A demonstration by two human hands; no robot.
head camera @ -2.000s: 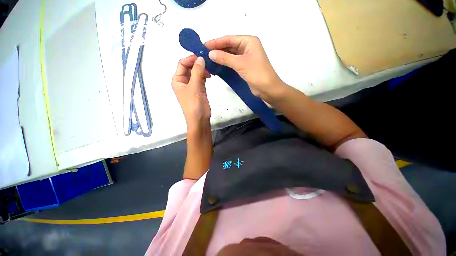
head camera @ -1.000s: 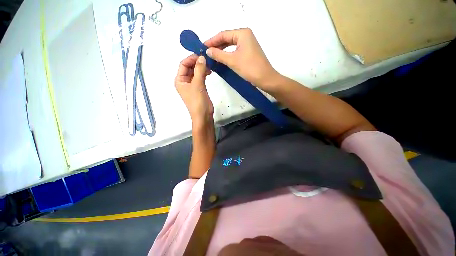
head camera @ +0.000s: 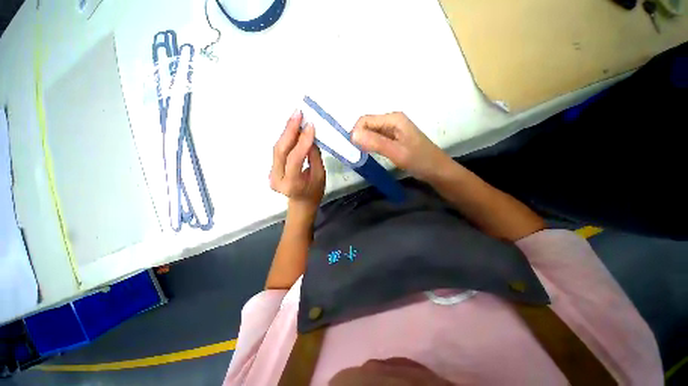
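Observation:
A long denim band piece (head camera: 382,179) is held in the air over the table's near edge. Its upper part shows a white face with a blue-grey edge, and its lower part shows dark blue and reaches down to the apron. My left hand (head camera: 299,161) has its thumb and fingertips at the band's upper left edge. My right hand (head camera: 398,141) pinches the band's right edge, near where white meets blue. The far end of the band looks pale against the white table, so its outline is partly hard to see.
A pile of narrow outlined strips (head camera: 181,143) lies on the white table (head camera: 249,181) at left, with a thin curl (head camera: 215,34) beside it. A dark curved band (head camera: 256,24) lies at the back. A tan board (head camera: 551,53) is at right, with keys (head camera: 652,13) on it.
The band has turned over at its upper part, from blue face with rounded end to white face with blue-grey edge. Both hands are lower in the picture, and farther apart.

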